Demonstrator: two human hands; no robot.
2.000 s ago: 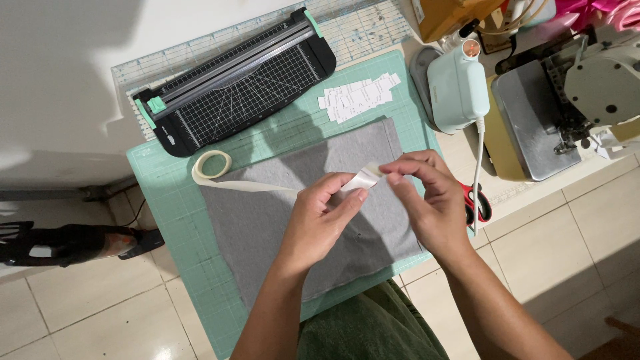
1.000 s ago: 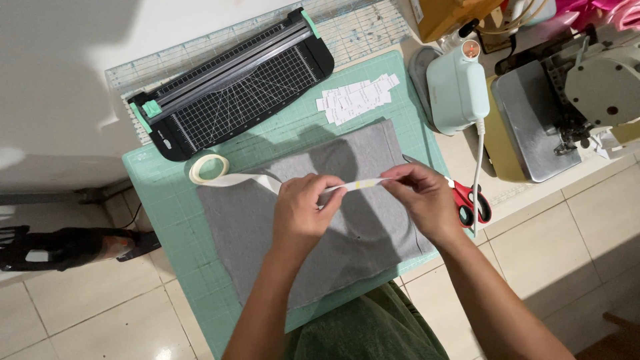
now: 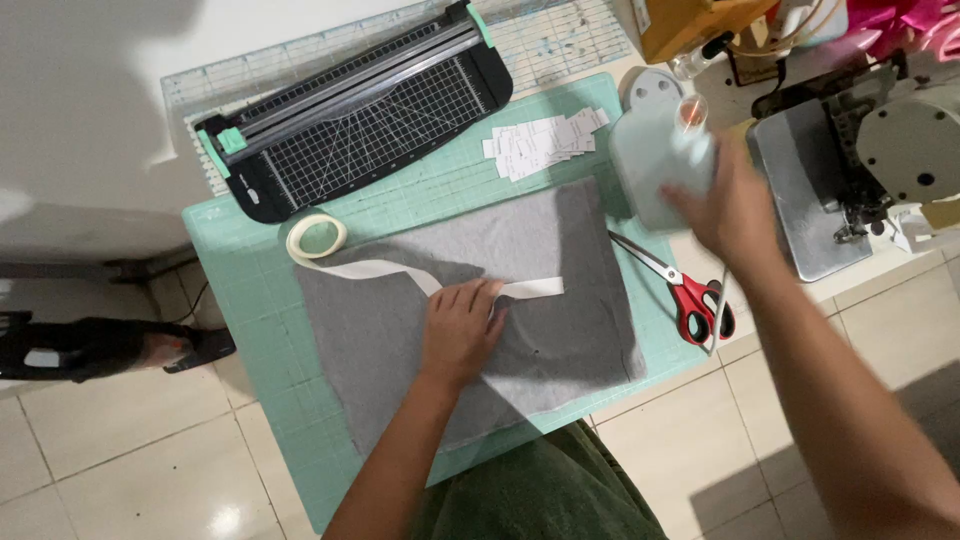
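Note:
My left hand (image 3: 461,326) presses a white ribbon tape (image 3: 536,287) onto a grey cloth (image 3: 450,375); its fingers lie over the strip, and the cut end points right. From there the tape runs left to its roll (image 3: 316,236) at the cloth's upper left corner. My right hand (image 3: 724,206), blurred, is at the right side of a pale green handheld steam iron (image 3: 660,165), its fingers around the body. Red-handled scissors (image 3: 694,300) lie partly open at the cloth's right edge, with the iron's cord across one handle.
A green cutting mat (image 3: 255,360) lies under the cloth. Behind it are a black paper trimmer (image 3: 367,112), a clear ruler (image 3: 570,37) and a pile of white printed slips (image 3: 540,146). A sewing machine (image 3: 900,150) stands at the right. A black appliance (image 3: 97,349) is at the far left.
Both hands held the tape up over the cloth; now the tape lies on the cloth under my left hand. My right hand has let go of it and moved up and right to the iron.

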